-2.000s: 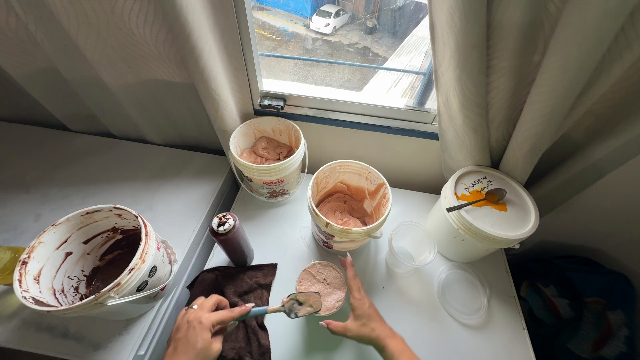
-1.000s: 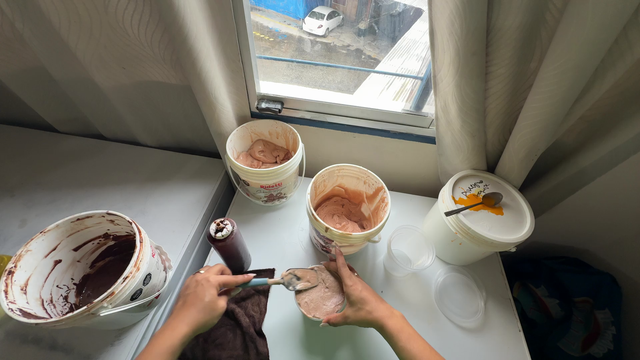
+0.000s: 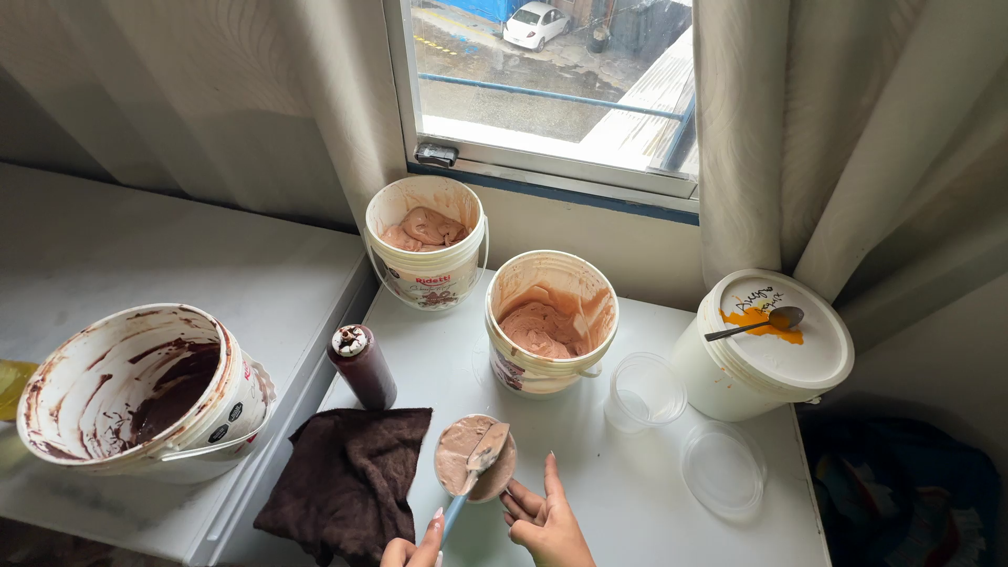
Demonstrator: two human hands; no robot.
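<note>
My left hand [image 3: 415, 545], at the bottom edge, grips the blue handle of a spatula [image 3: 487, 447] whose smeared blade lies over a round tub [image 3: 504, 494] filled with pinkish-brown cream. Beside the tub's lower right rim is my right hand [image 3: 543, 516], fingers spread, fingertips at its side; whether they touch it I cannot tell. Behind stands an open white bucket [image 3: 551, 365] of the same cream. A dark brown cloth [image 3: 350, 480] lies left of the tub, with a bottle of dark sauce [image 3: 364, 370] behind it.
A second cream bucket [image 3: 425, 272] stands by the window. A chocolate-smeared bucket [image 3: 236, 409] is on the left surface. To the right are an empty clear cup [image 3: 646, 394], a clear lid [image 3: 723, 472] and a lidded white bucket [image 3: 709, 370] with a metal spoon [image 3: 756, 323] on top.
The right hand, around the tub's side a second ago, now has its fingers spread at the lower right rim. The left hand has moved lower, with the spatula pointing more upward over the cream.
</note>
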